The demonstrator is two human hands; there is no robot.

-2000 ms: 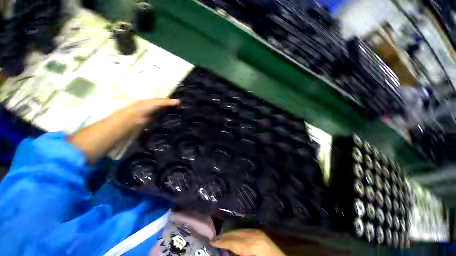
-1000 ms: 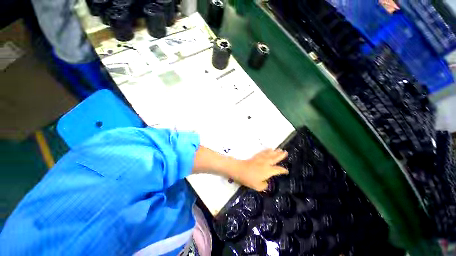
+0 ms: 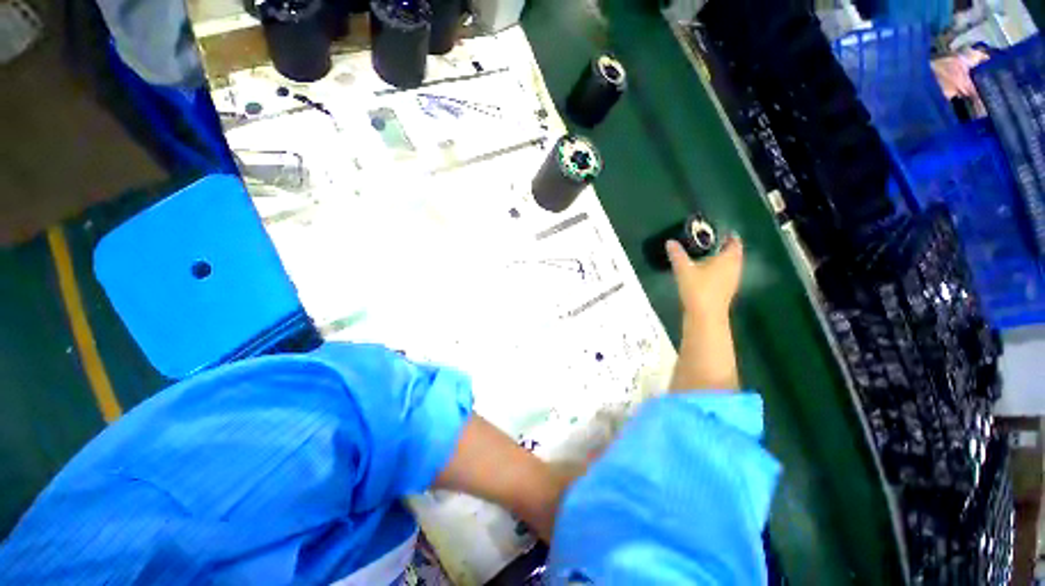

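My right hand (image 3: 708,280) reaches over the green conveyor belt (image 3: 745,355), with thumb and fingers around the top of a black cylindrical unit (image 3: 670,245). My left hand (image 3: 556,483) is mostly hidden behind my right sleeve, so its fingers do not show. Another black unit (image 3: 562,177) with a pale ring stands at the edge of the paper-covered worktop (image 3: 401,275). A third unit (image 3: 594,94) is on the belt above it. A dark tray edge (image 3: 525,568) barely shows at the bottom.
Several black units (image 3: 401,46) stand at the worktop's far end. A blue stool (image 3: 189,275) is at the left. Stacked black trays (image 3: 917,343) and blue crates (image 3: 963,195) are beyond the belt. Part of a person (image 3: 155,46) shows at the upper left.
My right arm has come into view and taken hold of a unit on the belt. My left hand, spread over the tray before, is now covered by the right sleeve. The view has shifted off the tray.
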